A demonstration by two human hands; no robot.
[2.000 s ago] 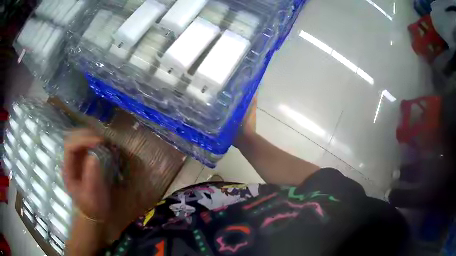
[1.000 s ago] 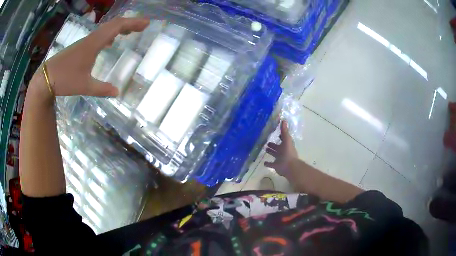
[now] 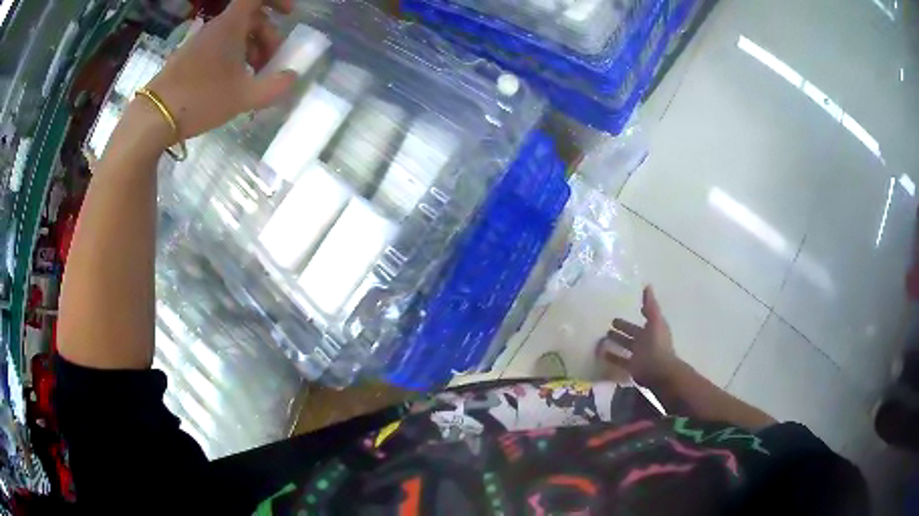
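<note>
A clear blister tray (image 3: 458,111) with glossy white units (image 3: 348,254) in its pockets lies on a stack with blue crates (image 3: 494,264), in front of me. My left hand (image 3: 230,66) is over the tray's far left part, at a white unit there; its fingertips are blurred, so I cannot tell whether it grips anything. My right hand (image 3: 642,348) is to the right of the stack, over the floor, with fingers apart and nothing in it.
Another blue crate (image 3: 605,89) with clear trays stands beyond the stack. Crumpled clear film (image 3: 597,237) is at the stack's right side. More trays of white units (image 3: 207,378) lie at lower left. Glossy tiled floor (image 3: 756,292) is on the right. A green-edged line runs along the far left.
My left hand has moved a little right and away over the tray. My right hand has moved right, away from the stack. Earlier it was at the crate's side.
</note>
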